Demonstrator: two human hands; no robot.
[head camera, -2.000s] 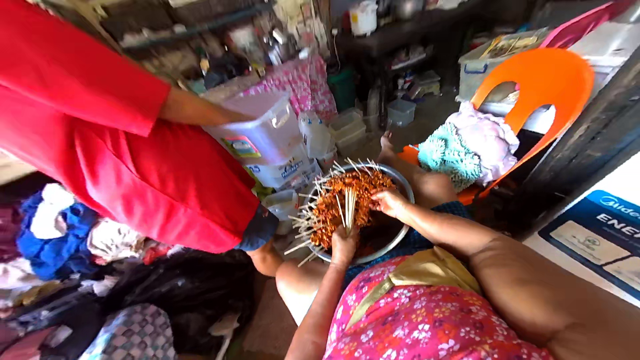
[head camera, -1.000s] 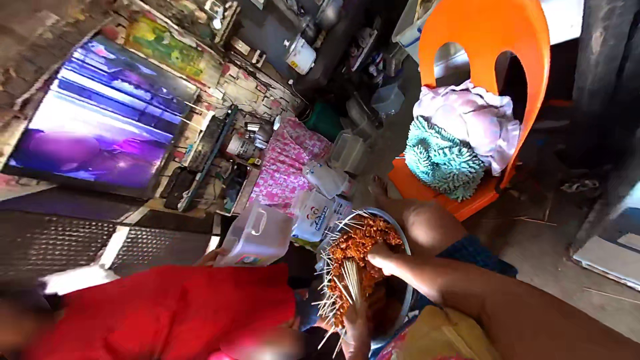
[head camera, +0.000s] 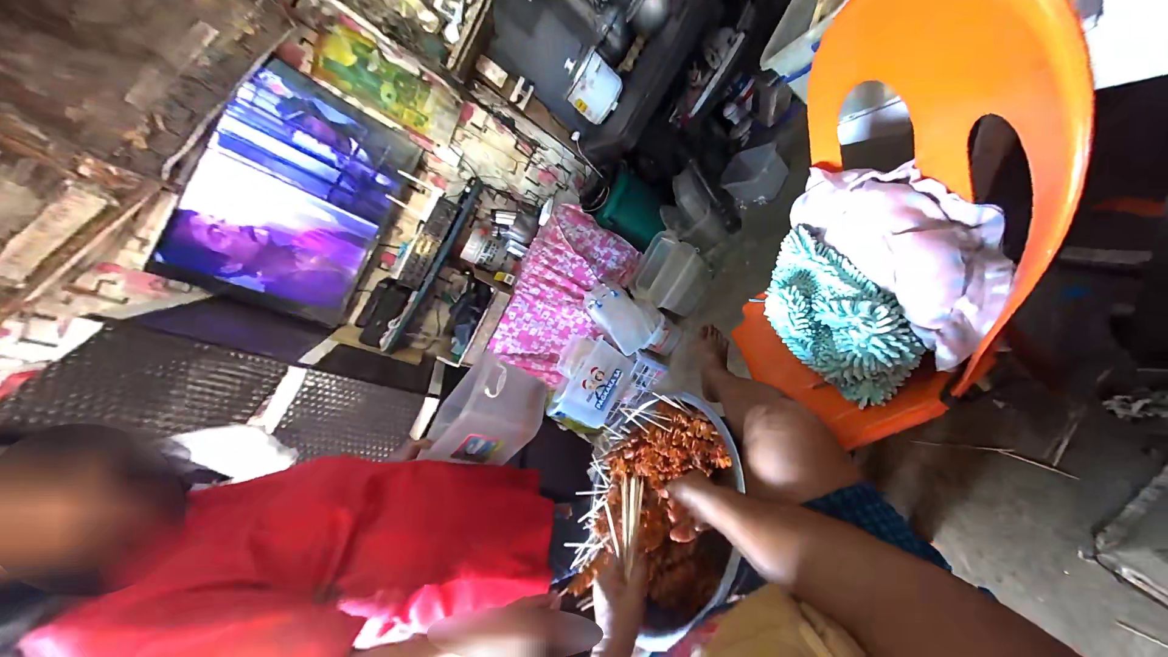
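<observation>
A round metal basin in my lap holds reddish-brown marinated meat, much of it threaded on thin wooden skewers whose bare ends point out to the left. My left hand is low over the basin's left side, closed around a bundle of pale wooden sticks that stand up from it. My right hand reaches in from the right, its fingers down at the meat; whether they pinch a piece cannot be made out.
A person in a red shirt is close on the left, by a clear plastic bin. An orange plastic chair bearing cloths stands at the right. Plastic containers lie beyond the basin; a lit television is at upper left.
The view has swung and tilted strongly since two seconds ago. The person in red, earlier standing with an arm over the plastic bin, now appears lower, head in view. My left hand keeps the sticks.
</observation>
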